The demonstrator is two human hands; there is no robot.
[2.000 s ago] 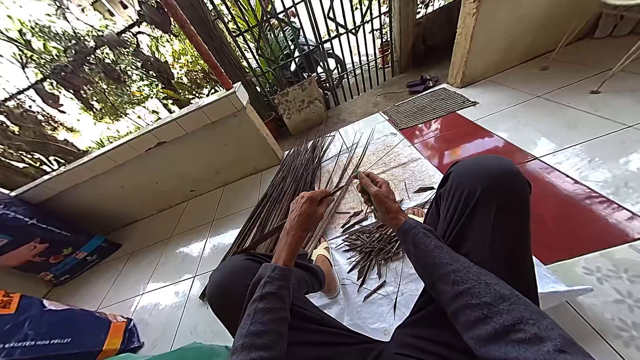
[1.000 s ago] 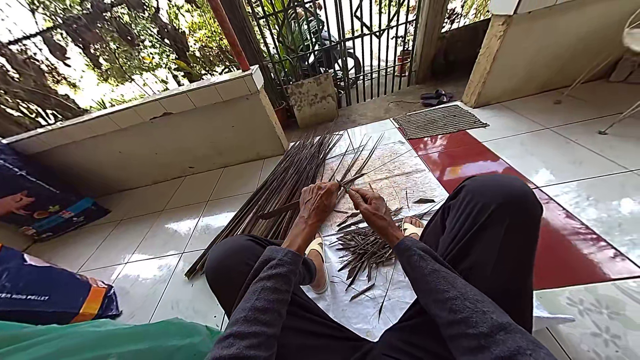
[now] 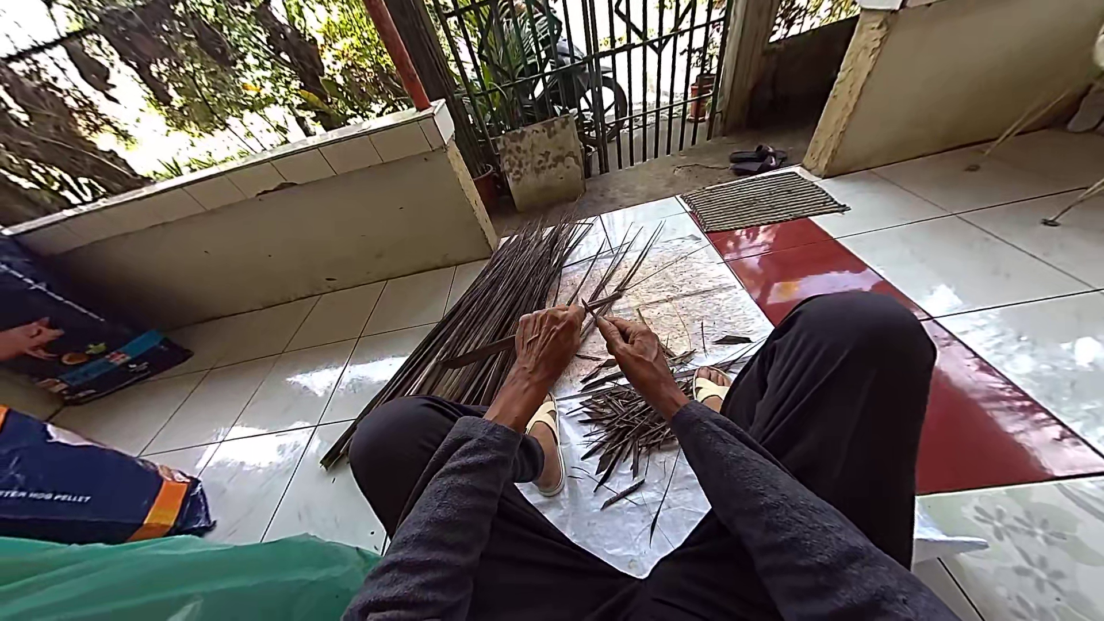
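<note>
My left hand (image 3: 548,341) is closed around a long dark flat piece (image 3: 479,354), perhaps a knife or a stiff strip, which sticks out to its left. Thin dark sticks (image 3: 617,267) fan out beyond both hands. The fingertips of my right hand (image 3: 638,354) pinch the near ends of these sticks, close beside my left fingers. Left of the hands lies a long bundle of dark thin stalks (image 3: 483,319). Below my right hand, between the sandalled feet, is a heap of short dark cut pieces (image 3: 625,423) on a pale plastic sheet (image 3: 621,539).
Printed sacks (image 3: 86,483) and green plastic (image 3: 181,578) lie at the left. A low wall (image 3: 285,233) runs behind the bundle. Ahead are a metal gate (image 3: 604,86), a concrete block (image 3: 543,164), a woven mat (image 3: 763,200) and dark slippers (image 3: 759,159).
The hands were higher and apart two seconds ago; they have come closer together over the sheet. The bundle and the heap remain in place. The view has shifted somewhat.
</note>
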